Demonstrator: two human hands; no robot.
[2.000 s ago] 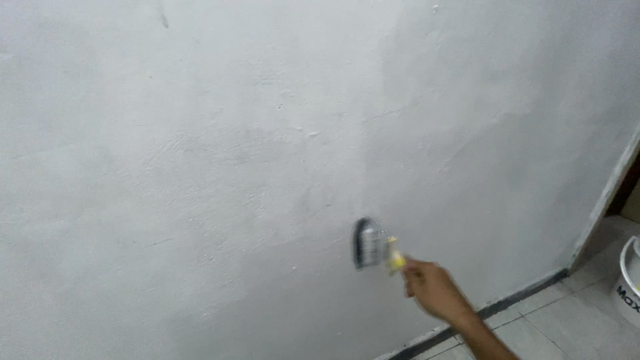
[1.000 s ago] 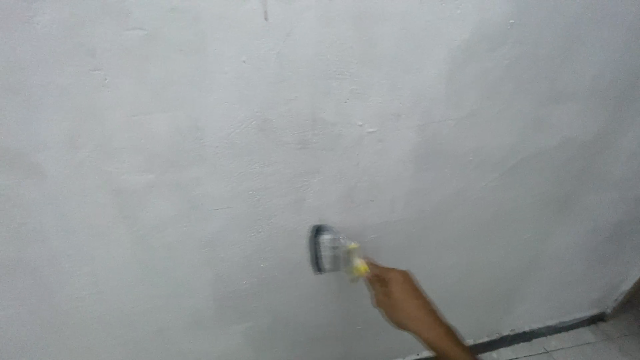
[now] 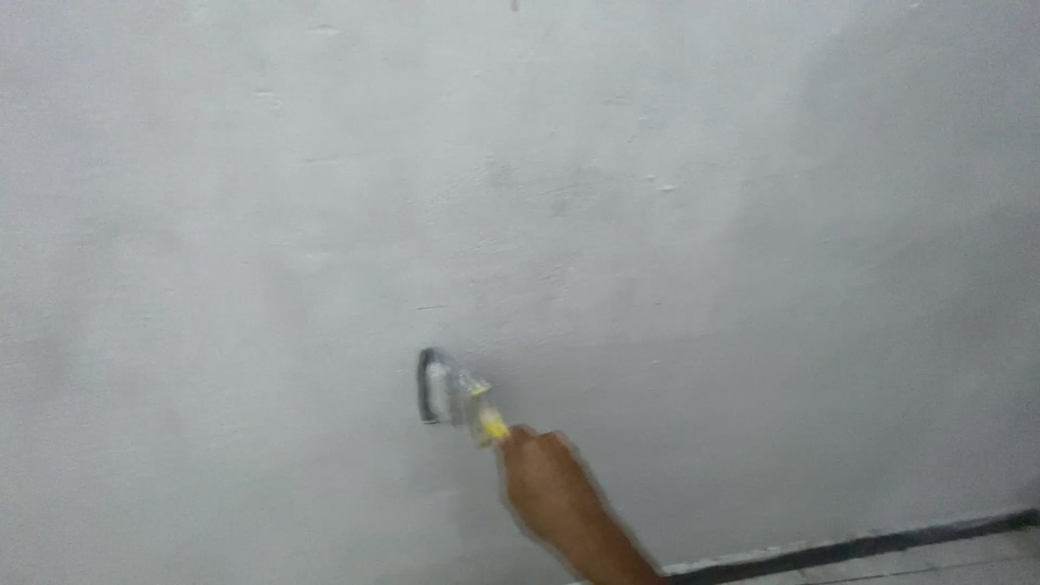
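My right hand [image 3: 543, 479] reaches up from the lower edge, closed around the yellow and pale handle of a paintbrush [image 3: 453, 388]. The brush is blurred; its dark bristle edge points left, against or very near the white-grey wall [image 3: 325, 203]. Damp-looking darker patches and small rough bumps mark the wall's surface. My left hand does not appear in the head view.
Along the foot of the wall at lower right runs a dark skirting strip [image 3: 845, 549]. Below it lies a light tiled floor [image 3: 934, 562].
My right hand and the brush have moved left along the wall. The view has swung left, and the white bucket seen at the right edge two seconds ago is out of view.
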